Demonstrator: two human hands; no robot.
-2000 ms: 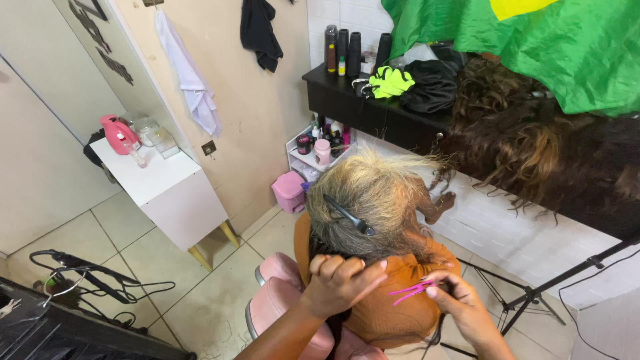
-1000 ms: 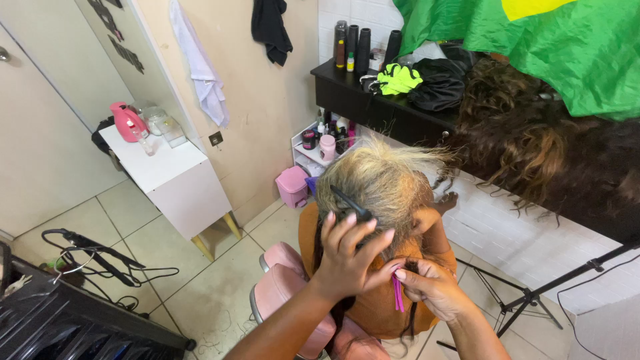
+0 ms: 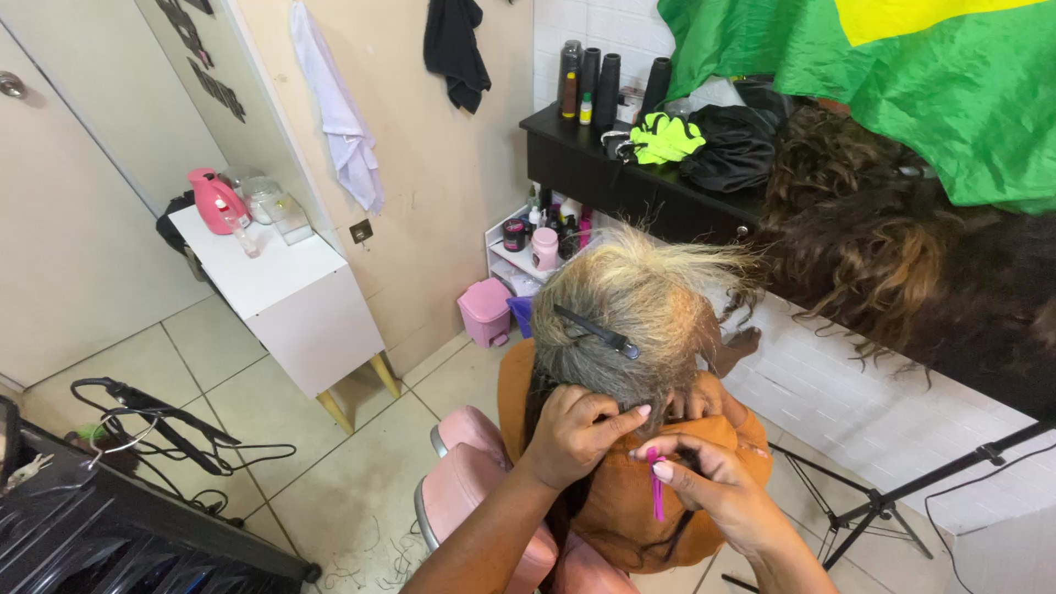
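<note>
A person in an orange top point(image 3: 660, 528) sits on a pink padded chair point(image 3: 462, 487), seen from above. Their blond and grey hair point(image 3: 635, 280) carries a black hair clip point(image 3: 598, 332) at the back of the head. Below the clip, my left hand point(image 3: 582, 433) pinches hair at the lower edge of the head, thumb and fingers together. Close on its right, my right hand point(image 3: 714, 483) holds a thin magenta plastic tool point(image 3: 657, 487), which hangs downward from the fingers; its exact kind is unclear. Long dark strands fall beneath my left hand.
Dark wavy hair bundles point(image 3: 858, 239) lie on a black shelf point(image 3: 577, 157) beside thread cones point(image 3: 608, 89). A black tripod point(image 3: 879, 503) stands at right, a white cabinet point(image 3: 318, 322) at left, a pink bin point(image 3: 485, 309) behind. A flat iron point(image 3: 169, 425) hangs over a black cart point(image 3: 124, 528).
My left hand has moved from over the clip area down to the lower edge of the hair, its fingers now closed. My right hand, farther away two seconds ago, is now beside it.
</note>
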